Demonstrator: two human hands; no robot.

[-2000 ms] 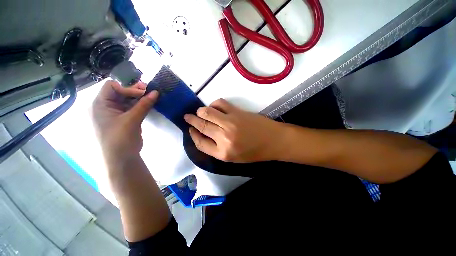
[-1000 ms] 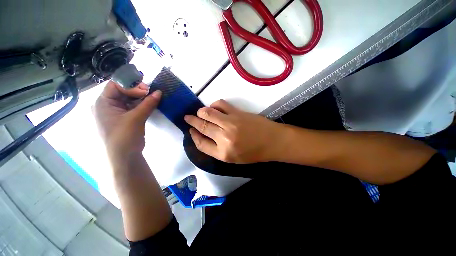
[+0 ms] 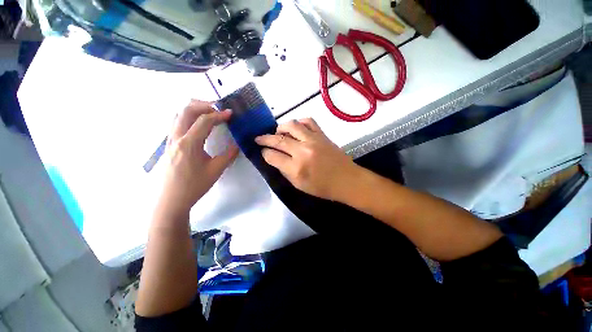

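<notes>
A long dark navy strip with a finely checked end lies over the machine bed, that end close below the machine head; its other end runs down into the dark clothing. My left hand is at the strip's left edge, fingertips touching its upper part, thumb apart near its side. My right hand presses the strip's right edge with spread fingertips. The needle and presser foot cannot be made out clearly.
Red-handled scissors lie right of the strip. A tan stick and black smartphone lie farther right. The machine head stands at the back left. A blue basket sits below the table edge.
The view has shifted, showing more table and the phone. My left hand has opened from its pinch at the strip's upper left edge. My right hand stays on the strip.
</notes>
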